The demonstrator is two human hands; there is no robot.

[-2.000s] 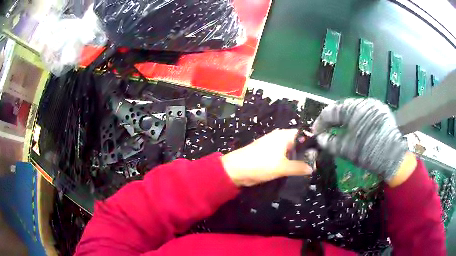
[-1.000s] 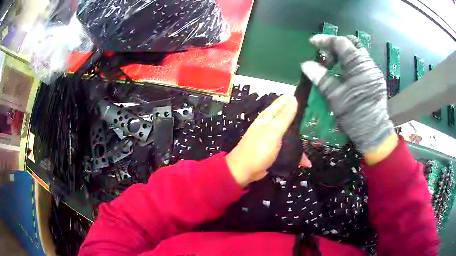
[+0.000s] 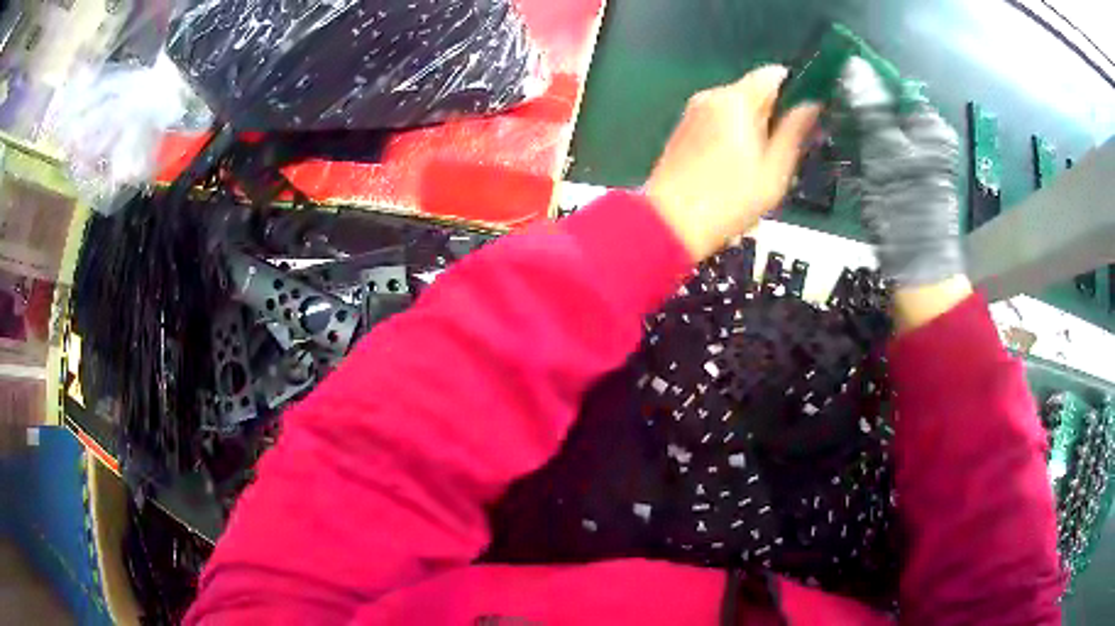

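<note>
A green circuit board piece (image 3: 831, 67), blurred, is held above the conveyor belt at the top right. Whether it is one board or several I cannot tell. My left hand (image 3: 730, 159), bare, grips its left end between thumb and fingers. My right hand (image 3: 907, 190), in a grey-white knitted glove, has its blurred fingertips on the right part of the board. The pile of black rubber keypads (image 3: 734, 428) with white marks lies below my hands, partly hidden by my left sleeve.
Black upper shells (image 3: 300, 312) are heaped on the left. A bag of black parts (image 3: 355, 61) lies on a red sheet (image 3: 483, 184). Part-built units (image 3: 983, 159) lie on the green belt (image 3: 673, 73). A grey metal arm (image 3: 1039, 226) crosses at right; green boards (image 3: 1076, 465) stand far right.
Both hands have moved up from the keypad pile to over the belt. The green boards seen near my right hand above the pile are gone from there. A green piece is now between my hands.
</note>
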